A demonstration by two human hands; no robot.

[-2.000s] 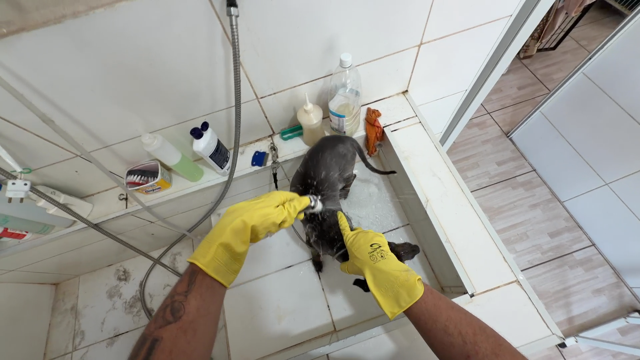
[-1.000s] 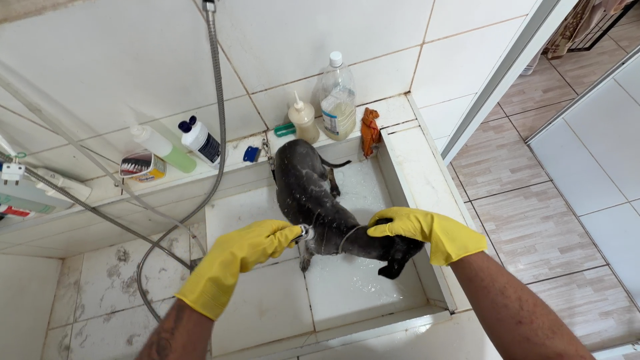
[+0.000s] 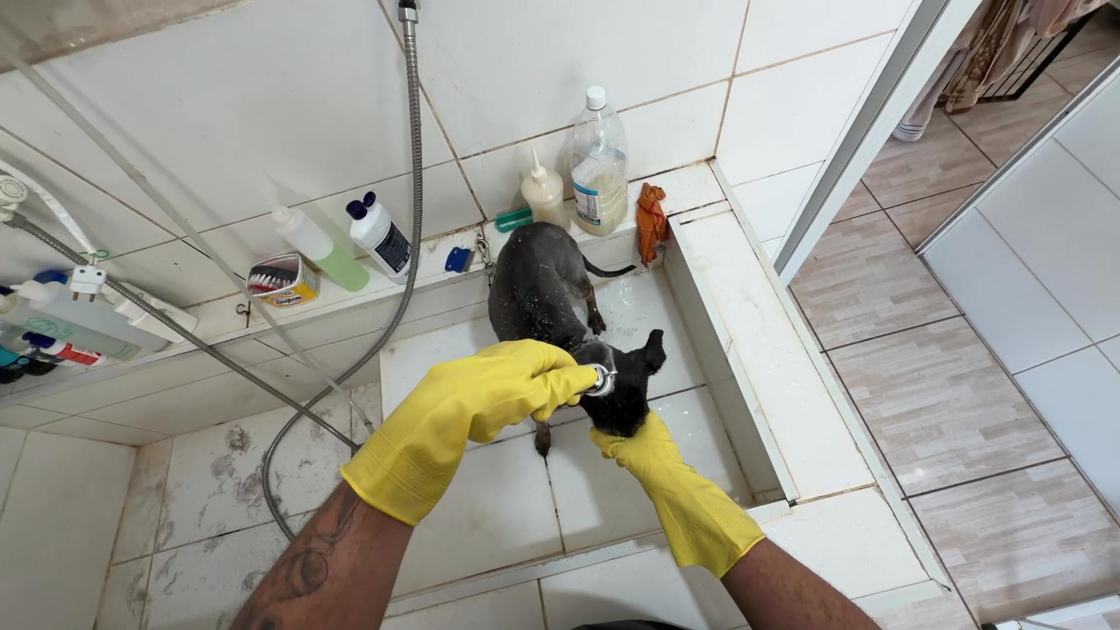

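Observation:
A small wet black dog (image 3: 538, 289) stands in a white tiled basin (image 3: 731, 376), its head toward me and its tail toward the back ledge. My left hand (image 3: 490, 394), in a yellow rubber glove, grips a small shower head (image 3: 602, 380) held against the top of the dog's head; water wets the fur there. Under the dog's muzzle is my right hand (image 3: 656, 464), also gloved in yellow, its fingers cupped around the chin. A metal chain (image 3: 484, 255) hangs at the ledge behind the dog.
Along the back ledge stand a large clear bottle (image 3: 600, 166), a nozzle bottle (image 3: 544, 191), a white bottle (image 3: 381, 236), a green-liquid bottle (image 3: 324, 251) and a blue comb (image 3: 458, 259). An orange cloth (image 3: 650, 223) lies at the corner. A metal hose (image 3: 415, 157) loops down at the left.
The dog's head has turned toward me. The shower head has moved from its back to its head, and my right hand has gone from the neck and head to below the muzzle.

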